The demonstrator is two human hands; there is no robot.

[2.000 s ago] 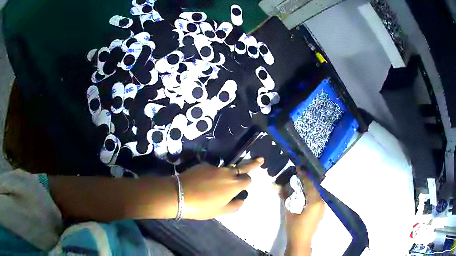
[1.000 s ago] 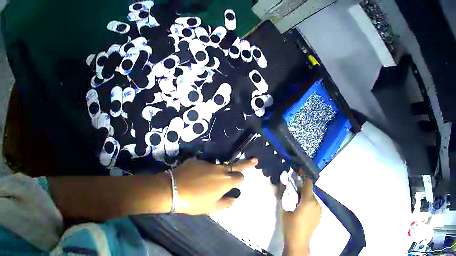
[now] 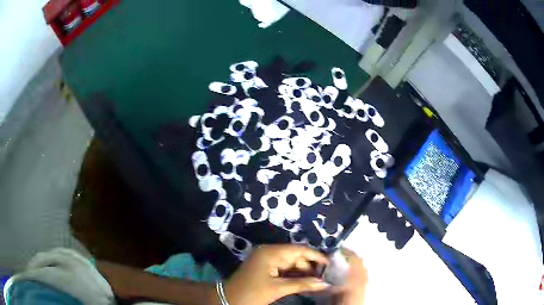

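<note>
My left hand (image 3: 280, 275) and my right hand (image 3: 353, 275) meet at the lower middle, both blurred. A whitish bundle (image 3: 337, 268) is in my right fingers. My left fingertips are at its left side, and blur hides whether they grip it. White oblong parts (image 3: 310, 158) with dark round spots lie in a loose heap beyond my hands. Black oblong pieces (image 3: 391, 226) lie side by side on the upper part of a white sheet (image 3: 388, 271), right of my hands.
A blue bin (image 3: 456, 205) of tiny silvery pieces stands at the right, beside a large white sheet (image 3: 507, 220). A green mat (image 3: 161, 71) lies behind the heap. A red rack (image 3: 74, 21) and a white cloth (image 3: 265, 11) are at the far edge.
The view has shifted, so the heap and bin sit lower and further right. My left hand has left the black pieces and come together with my right hand at the bundle.
</note>
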